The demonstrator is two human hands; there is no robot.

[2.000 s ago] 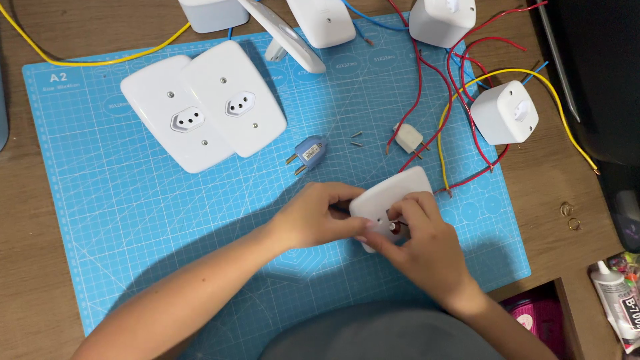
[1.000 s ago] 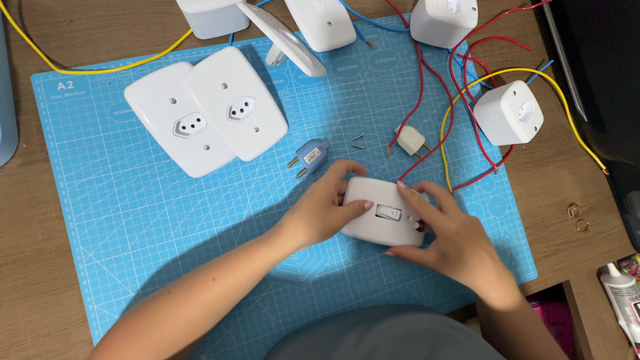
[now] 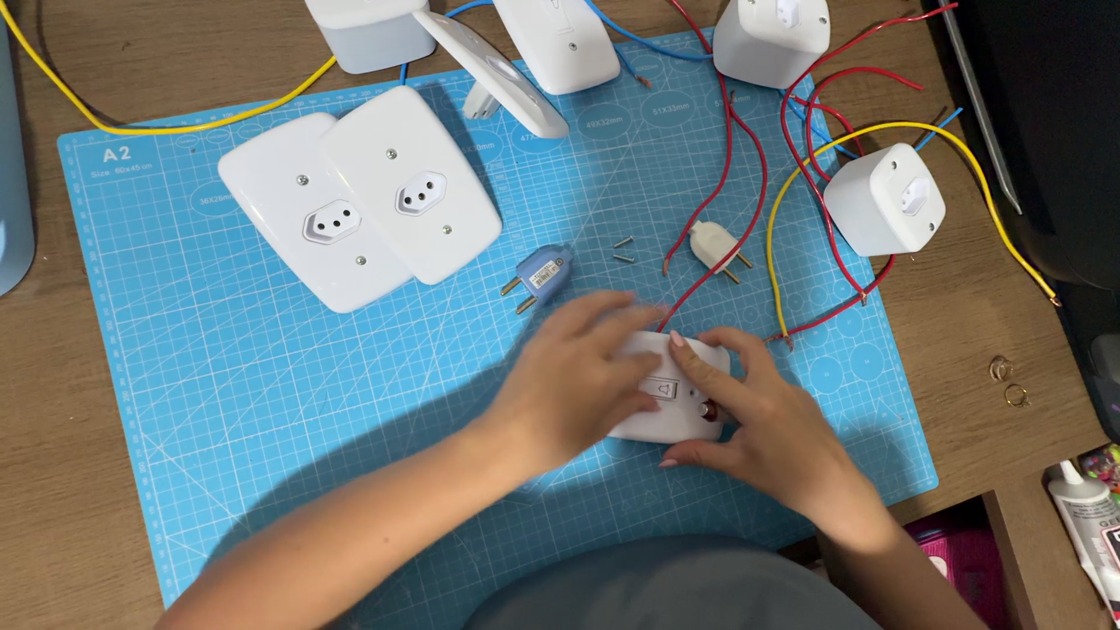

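A white switch plate (image 3: 643,427) with a bell-marked rocker button (image 3: 661,388) lies near the front of the blue cutting mat (image 3: 350,376). My right hand (image 3: 761,411) grips its right side, index finger on the face and thumb at the lower edge. Between palm and plate a small dark red cylindrical piece (image 3: 710,410) shows. My left hand (image 3: 586,376), blurred, is over the plate's left part with fingers spread; whether it touches is unclear. A red wire (image 3: 700,284) runs from behind the plate. Two small screws (image 3: 623,249) and a blue plug (image 3: 541,273) lie beyond it.
Two overlapping white socket plates (image 3: 420,236) lie at the left. A white plug (image 3: 716,245), a white socket box (image 3: 884,201) and loose red, blue and yellow wires (image 3: 980,166) lie at the right. Another socket box (image 3: 770,44) stands behind. Two rings (image 3: 1015,395) rest on the wooden table (image 3: 945,350).
The plate, tilted in my hands two seconds ago, now lies flatter with its button facing up. Over the last second my left hand has loosened from its left side and its fingers have spread.
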